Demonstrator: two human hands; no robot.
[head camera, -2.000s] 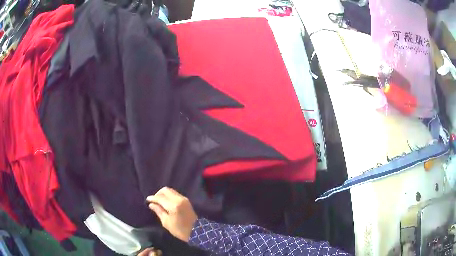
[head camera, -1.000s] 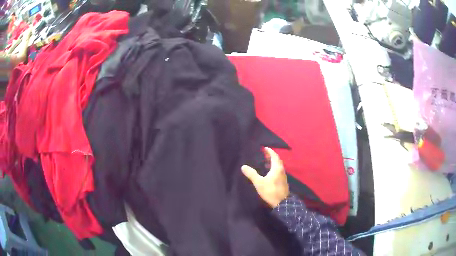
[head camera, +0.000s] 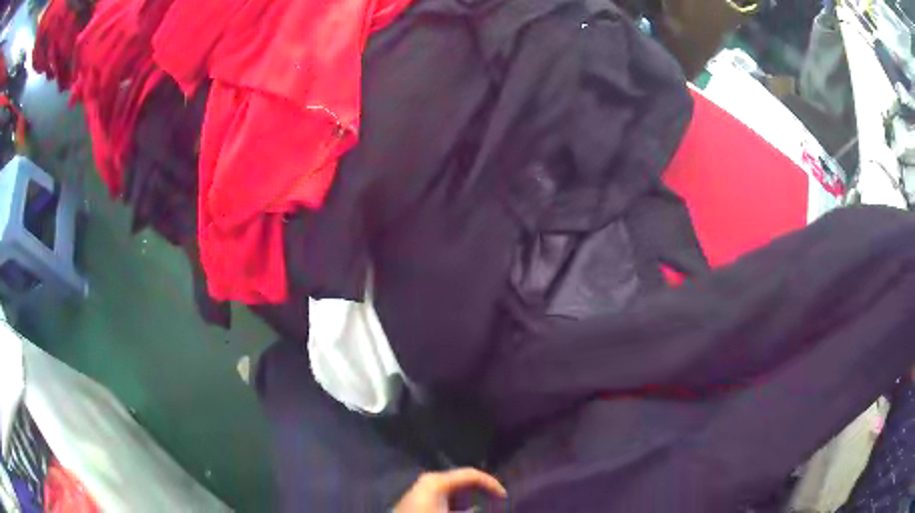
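Observation:
A large heap of dark garment pieces (head camera: 441, 200) fills the middle. One dark piece (head camera: 722, 331) stretches in a long band towards the right edge. My left hand (head camera: 446, 491) is cut off by the bottom edge, its fingers bent against the dark cloth; its grip is unclear. My right hand is not in view; only a bit of patterned sleeve (head camera: 893, 451) shows at the lower right edge. Red garment pieces (head camera: 271, 150) lie over the heap's left side. A white scrap (head camera: 346, 356) sticks out at its near edge. A flat red stack (head camera: 742, 180) is partly covered by dark cloth.
A pale blue plastic stool (head camera: 65, 250) stands on the green floor (head camera: 140, 331) at left. Pale cloth (head camera: 100, 421) lies at the lower left, with something red beside it. A pale table edge (head camera: 873, 110) is at the upper right.
The view has swung down and left. A dark piece now extends to the right across the red stack's near part. My right hand has left the picture; my left hand shows at the bottom.

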